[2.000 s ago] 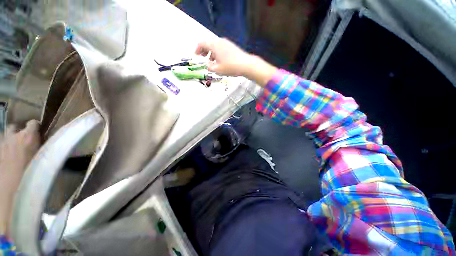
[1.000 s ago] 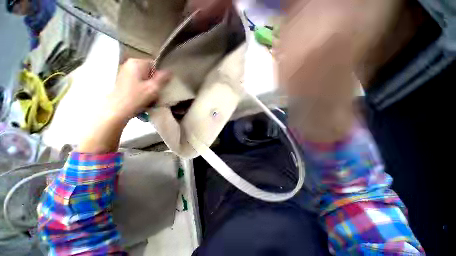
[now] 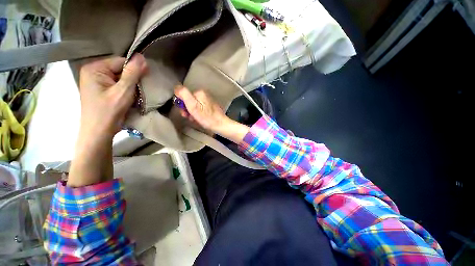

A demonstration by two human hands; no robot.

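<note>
A beige-grey tote bag (image 3: 221, 60) lies open at the table edge, its mouth towards me. The inner zip pocket (image 3: 159, 85) shows with its toothed zipper (image 3: 179, 37) parted. My left hand (image 3: 107, 93) pinches the end of the zipper edge. My right hand (image 3: 203, 110) is inside the bag mouth, its fingers closed round a small purple tool (image 3: 179, 103), mostly hidden by the fingers. Shiny hardware with blue film (image 3: 135, 133) hangs at the bag's near edge.
A green-handled tool (image 3: 249, 6) and a small red-and-black tool (image 3: 256, 22) lie on the white table (image 3: 328, 39). Loose threads (image 3: 284, 60) hang at its edge. A yellow item (image 3: 11, 130) is at far left. Another grey bag (image 3: 148, 200) is at lower left.
The bag has turned and its zip pocket now faces me. My right hand has come from the tools to the pocket with the purple tool. My left hand has moved onto the zipper edge.
</note>
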